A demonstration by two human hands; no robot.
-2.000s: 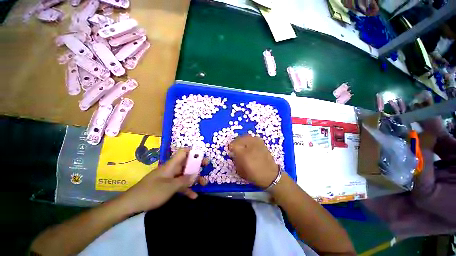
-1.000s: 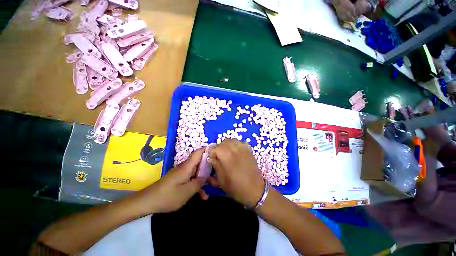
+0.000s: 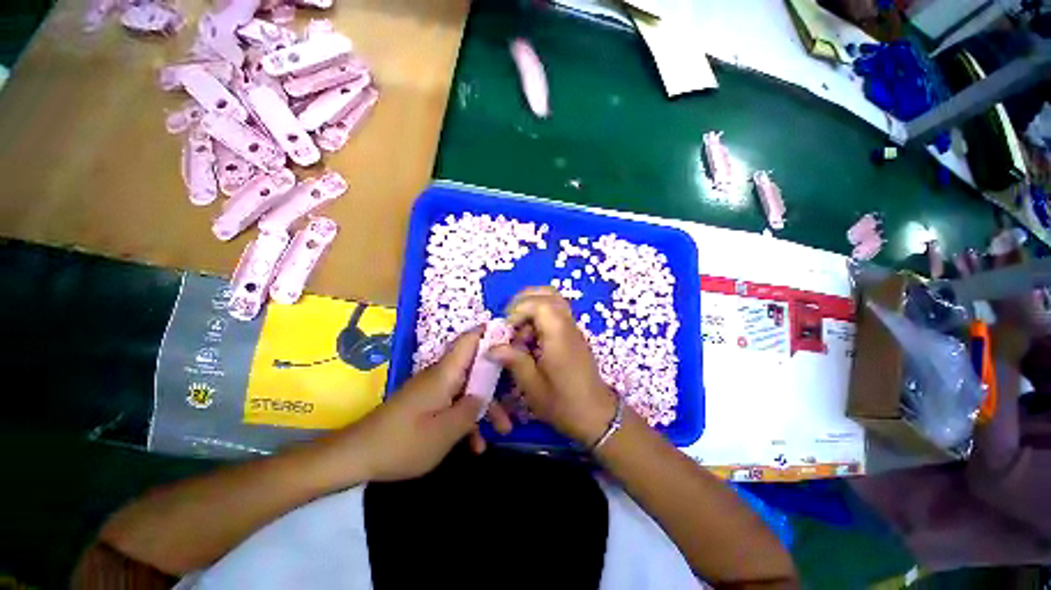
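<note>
My left hand [image 3: 432,403] holds a pale pink housing [image 3: 488,360] upright over the near part of the blue parts tray [image 3: 689,334]. My right hand [image 3: 556,363] is at the housing's top end, its thumb and fingers bent there. Whether a button cap is between its fingertips cannot be told. Tiny pink button caps [image 3: 634,288] lie loose across the tray, mostly along its sides, and partly behind my hands.
A housing heap [image 3: 274,115] lies on the brown board [image 3: 104,173] at left. Pink shells [image 3: 769,199] lie spaced on the green belt [image 3: 599,150]. A flattened headset carton [image 3: 219,369], printed carton sheet [image 3: 784,403] and open carton [image 3: 876,357] flank the tray.
Since two seconds ago, my right hand has moved from the caps to the housing's top end. Another pink shell now shows on the belt beyond the tray. The whole view has shifted slightly.
</note>
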